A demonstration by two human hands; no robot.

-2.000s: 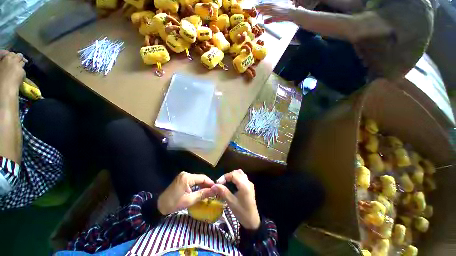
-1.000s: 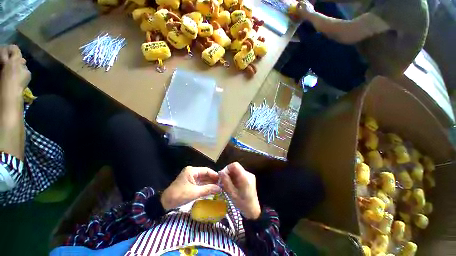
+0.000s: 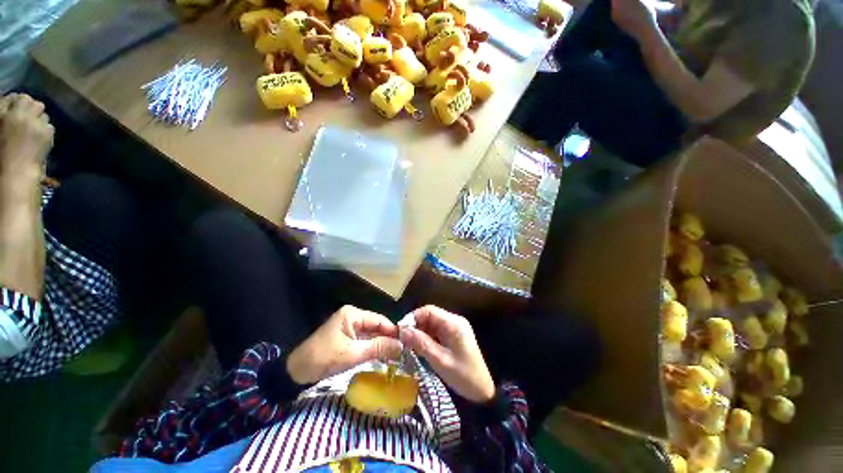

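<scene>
A yellow plush keychain [image 3: 381, 394] hangs over my striped apron, below my joined fingertips. My left hand [image 3: 347, 346] and my right hand [image 3: 448, 349] pinch at the point just above it, where something pale and thin shows between the fingers. I cannot tell clearly if it is a bag neck or a tie. A stack of clear bags [image 3: 347, 189] lies on the table corner. White twist ties [image 3: 488, 220] lie fanned on the low carton. Loose plush keychains [image 3: 393, 95] are heaped on the table.
The large carton [image 3: 629, 277] at my right holds many bagged plush keychains [image 3: 719, 339]. Another tie pile [image 3: 185, 93] and a dark flat stack [image 3: 125, 35] lie on the table's left. One person's arms [image 3: 23, 185] show at left, another person [image 3: 730, 69] at upper right.
My hands stay together above the keychain, with small finger shifts; the keychain hangs slightly lower than at first. The person at upper right has moved their hands away from the table edge.
</scene>
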